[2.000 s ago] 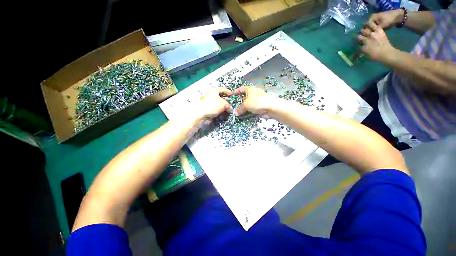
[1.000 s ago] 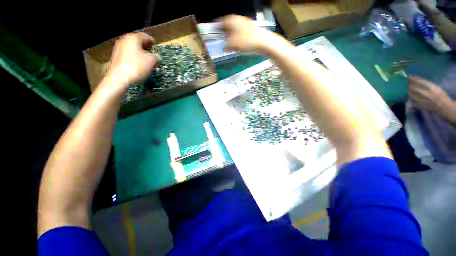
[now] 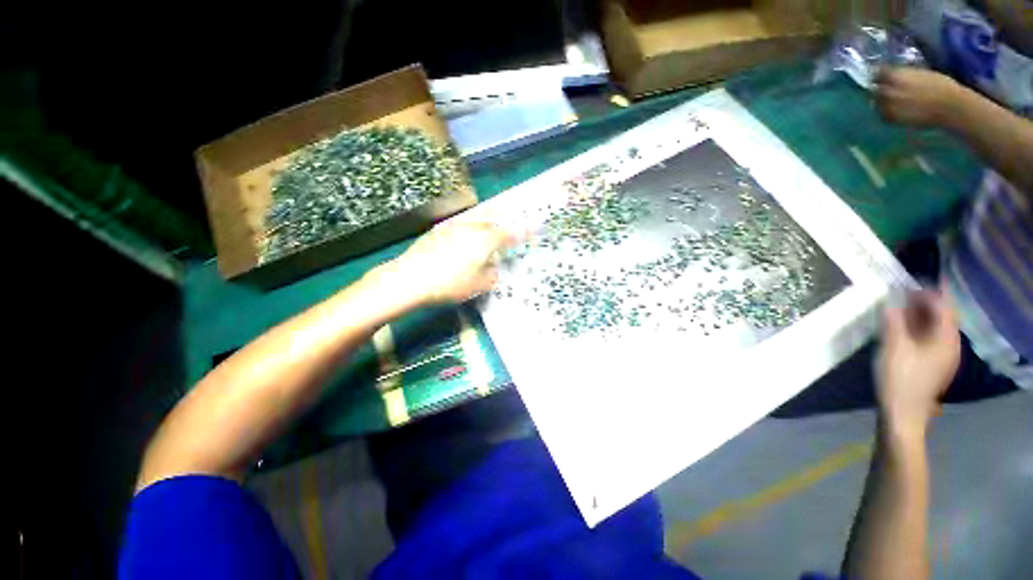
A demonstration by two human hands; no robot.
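A pale frame [image 3: 600, 419] with a dark grey centre lies tilted across the bench's near edge. Small green and silver parts [image 3: 589, 304] are spread over its middle and left side. My left hand [image 3: 459, 261] is at the frame's left edge, fingers on or just above it; whether it grips is unclear. My right hand [image 3: 920, 340] is blurred at the frame's right corner and seems to touch it; its fingers are partly hidden. A cardboard box [image 3: 242, 258] with a heap of similar parts [image 3: 357, 181] stands at the upper left.
A green board fixture [image 3: 440, 377] with pale strips lies at the near bench edge. White frames [image 3: 504, 113] and another cardboard box [image 3: 702, 54] stand at the back. A coworker's hand [image 3: 923, 97] is near a clear plastic bag [image 3: 872, 51] at the upper right.
My left hand has moved from the box to the frame's left edge. My right hand has moved from the back of the bench to the frame's right corner.
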